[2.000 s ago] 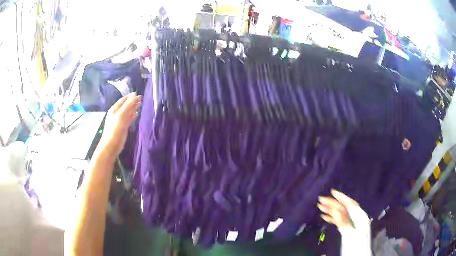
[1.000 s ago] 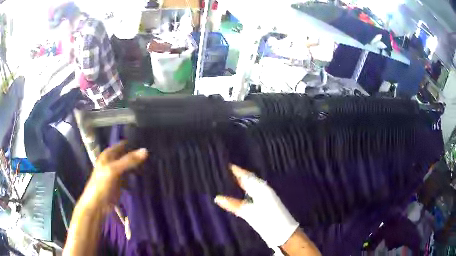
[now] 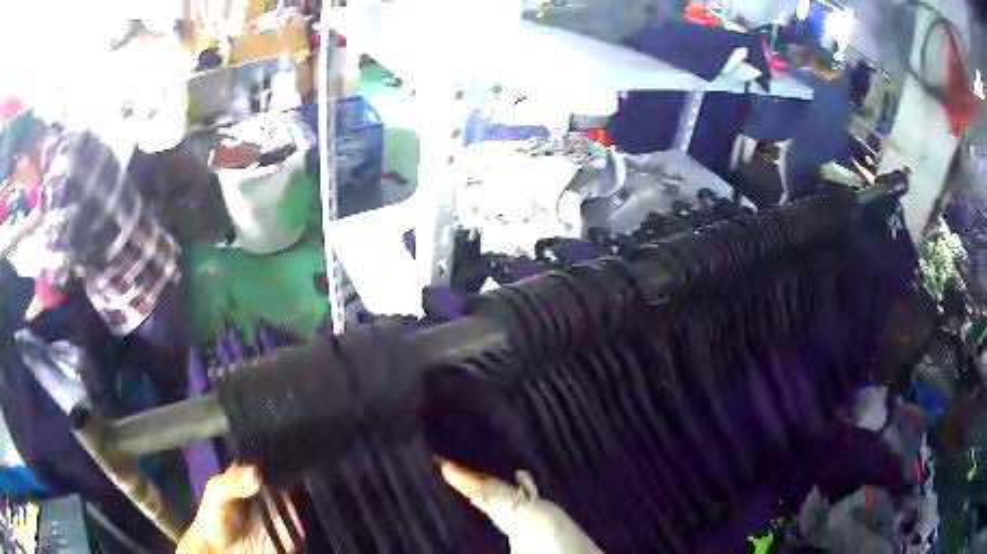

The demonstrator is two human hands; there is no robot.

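A metal rail [image 3: 460,338] runs from lower left to upper right. Black hangers [image 3: 314,395] are packed on it in groups, with a bare stretch of rail between two groups. Dark purple garments [image 3: 747,379] hang below. My left hand [image 3: 233,514], bare, is at the left edge of the leftmost hanger group, partly behind hangers and cut off by the bottom edge. My right hand [image 3: 509,503], with a white wrap, is at the right side of that group, its fingers pointing in at the hangers. Whether either hand grips them is unclear.
A person in a checked shirt [image 3: 108,238] is at the left. A white bin [image 3: 262,200] stands on the green floor [image 3: 244,287], with a blue crate [image 3: 355,141] beyond it. Pale cloth [image 3: 520,200] lies behind the rail. A white post [image 3: 331,162] stands upright behind it.
The rail now slants more and sits lower at the left. Both hands are lower in the picture, still on either side of the leftmost hanger group. The checked-shirt person appears farther left and lower.
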